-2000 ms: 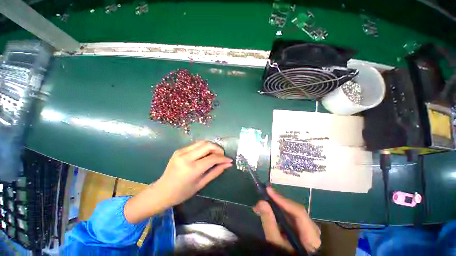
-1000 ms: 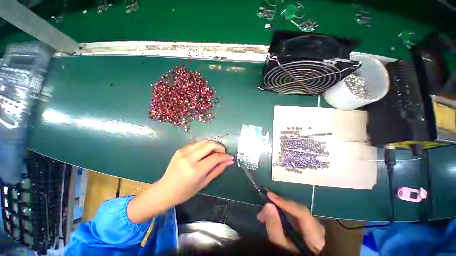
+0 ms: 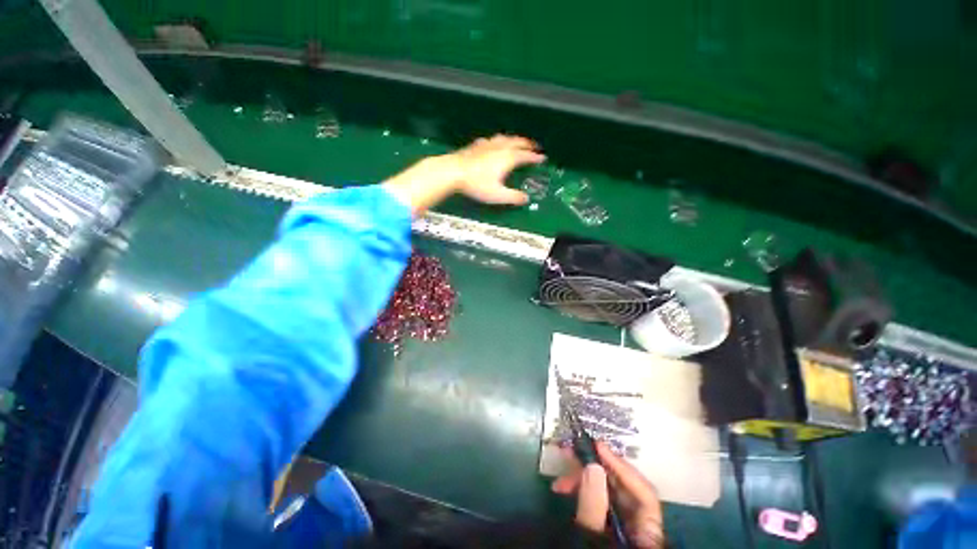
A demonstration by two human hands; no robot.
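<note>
My left hand (image 3: pixel 495 172) is stretched out over the green conveyor belt, fingers apart, beside a few small circuit boards (image 3: pixel 580 202); nothing shows in it. My right hand (image 3: pixel 616 495) holds the black soldering iron (image 3: pixel 584 445), its tip over the grey-purple rows (image 3: pixel 605 416) on the beige cardboard sheet (image 3: pixel 686 472). Whether the tip touches them cannot be told. The heap of small red components (image 3: pixel 420 306) is partly hidden behind my left sleeve.
The black fume fan (image 3: pixel 600 281) and white tub (image 3: pixel 710 322) stand behind the cardboard. The black soldering station (image 3: pixel 755 359) with a yellow sponge (image 3: pixel 831 388) is right. A second component heap (image 3: pixel 916 399) lies beyond. A pink tag (image 3: pixel 787 523) lies near the front edge. Clear trays (image 3: pixel 64 209) are far left.
My left hand has moved from the bench out over the belt. The board between my hands no longer shows on the bench. The iron has moved onto the cardboard. The view has shifted.
</note>
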